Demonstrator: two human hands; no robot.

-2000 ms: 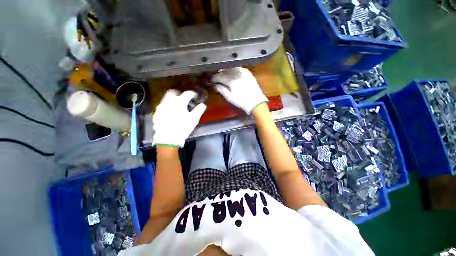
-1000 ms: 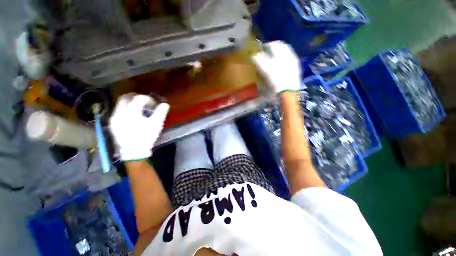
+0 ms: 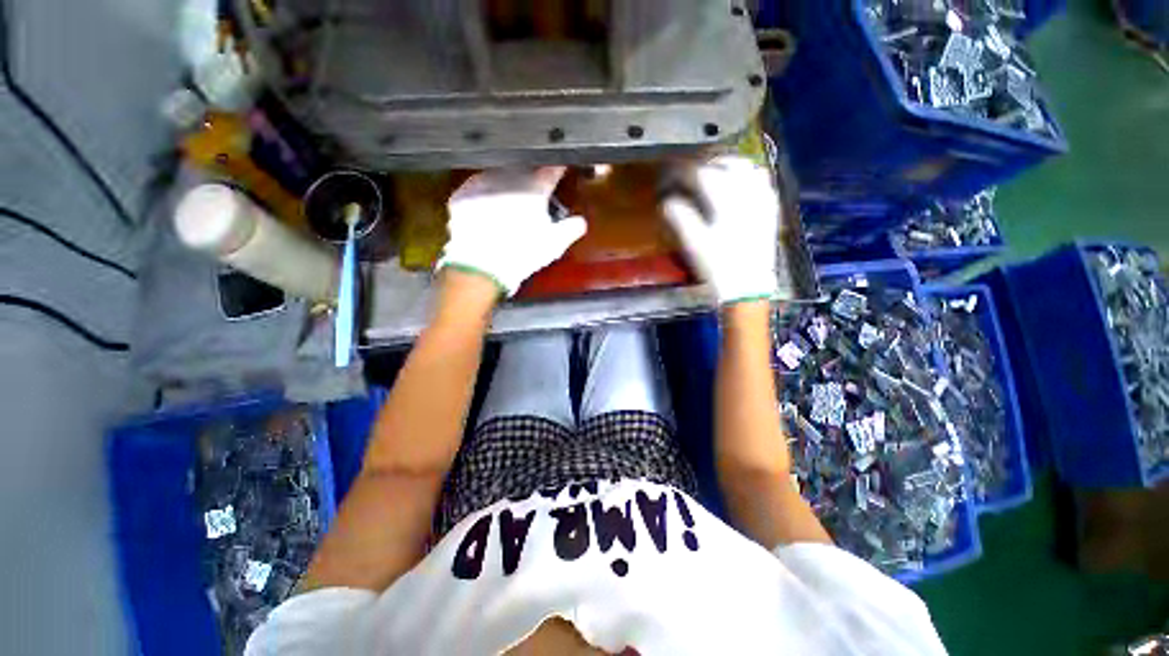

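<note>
My left hand (image 3: 506, 233), in a white glove, is at the front of the grey press (image 3: 551, 122). Its thumb and fingers are around a small dark piece, partly hidden by the glove. My right hand (image 3: 737, 231), also gloved, is over the right end of the amber sheet (image 3: 628, 205). It is blurred, and I cannot tell whether it holds anything. A red strip (image 3: 609, 273) runs along the sheet's front, between the hands. A small bright spot shows under the press edge; it is too small to make out.
A dark cup (image 3: 341, 192) with a light-blue brush (image 3: 346, 295) stands left of the press, beside a cream-white bottle (image 3: 257, 241) and a phone-like dark rectangle (image 3: 250, 294). Blue crates of metal pieces stand at right (image 3: 981, 532) and lower left (image 3: 122, 513).
Over the two seconds, my left hand moved right and inward toward the press. My right hand went from the press middle out to the right and is still at the right side. The camera view shifted.
</note>
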